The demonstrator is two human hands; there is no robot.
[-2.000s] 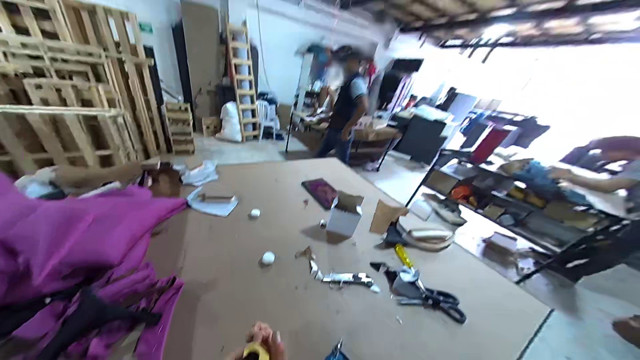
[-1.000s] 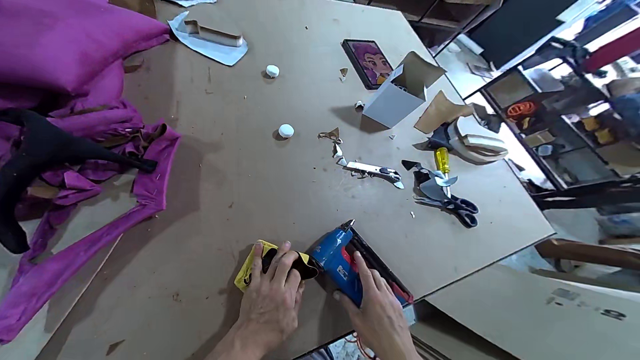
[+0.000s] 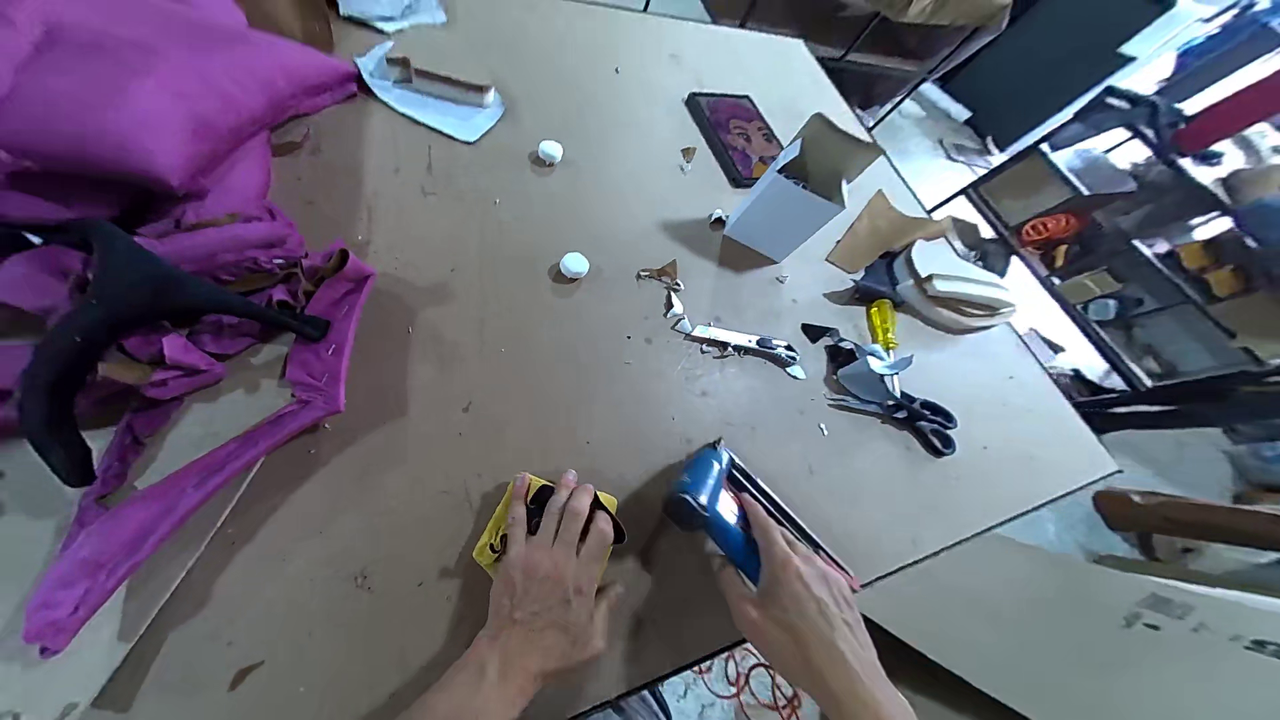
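Observation:
My left hand [image 3: 550,570] lies over a yellow and black item [image 3: 492,540] on the brown table, fingers spread across its top; what the item is stays partly hidden. Just to the right, my right hand [image 3: 790,590] is closed around a blue pneumatic stapler [image 3: 712,490], its nose pointing away from me. Ahead of the hands lie a utility knife [image 3: 745,342], black-handled scissors [image 3: 915,415] and a screwdriver with a yellow handle [image 3: 882,325]. Two small white balls [image 3: 574,265] rest on the table farther up. Magenta fabric [image 3: 190,120] with a black piece [image 3: 140,280] covers the left side.
An open white box [image 3: 785,215] stands near a framed picture [image 3: 738,135]. Scraps [image 3: 870,235] and a cream-coloured padded piece [image 3: 955,285] lie by the right edge. A metal shelf [image 3: 1075,265] with materials stands beyond. Red hose [image 3: 750,685] shows below the table's near edge.
Both hands have come into fuller view over the table since the oldest frame, as the view tilted down. Since one second ago, the stapler and the right hand have moved slightly away from the left hand.

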